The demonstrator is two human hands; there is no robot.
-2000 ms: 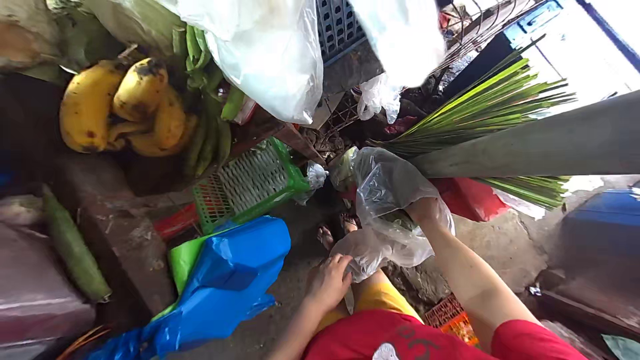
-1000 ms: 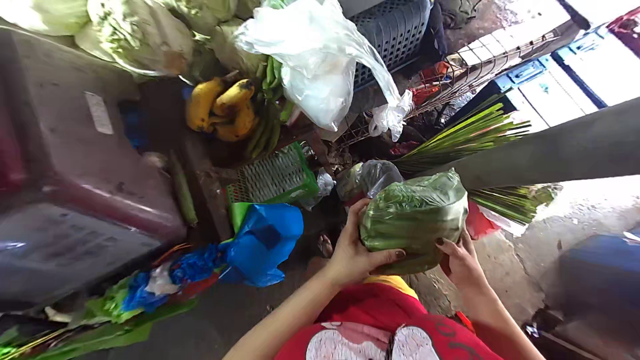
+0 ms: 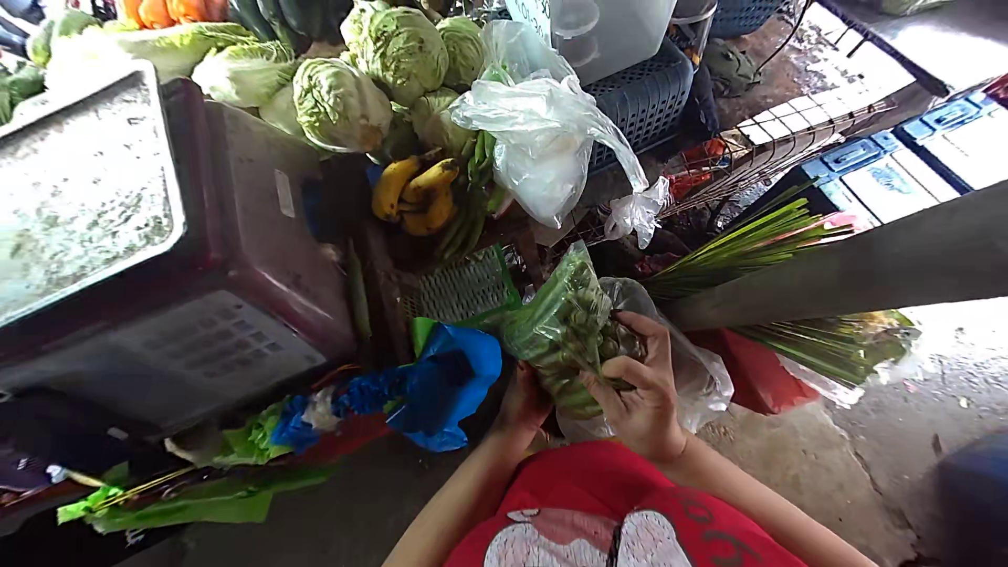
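Observation:
A clear plastic bag of green vegetables is held up in front of my red shirt. My left hand supports its lower left side, the fingers partly hidden behind it. With bent fingers, my right hand grips the bag's right side. Behind and to the right of it hangs a larger clear plastic bag. A blue plastic bag is close to my left hand, on its left. Beyond the held bag is a green plastic basket.
Cabbages, yellow bananas and a tied white plastic bag lie ahead. A large maroon plastic box stands left. A grey post slants across the right, by a bundle of long green leaves.
The green vegetable bag, absent from my hands two seconds ago, has turned in them since one second ago, and its clear top now points up and away. The view has shifted to show more of the stall.

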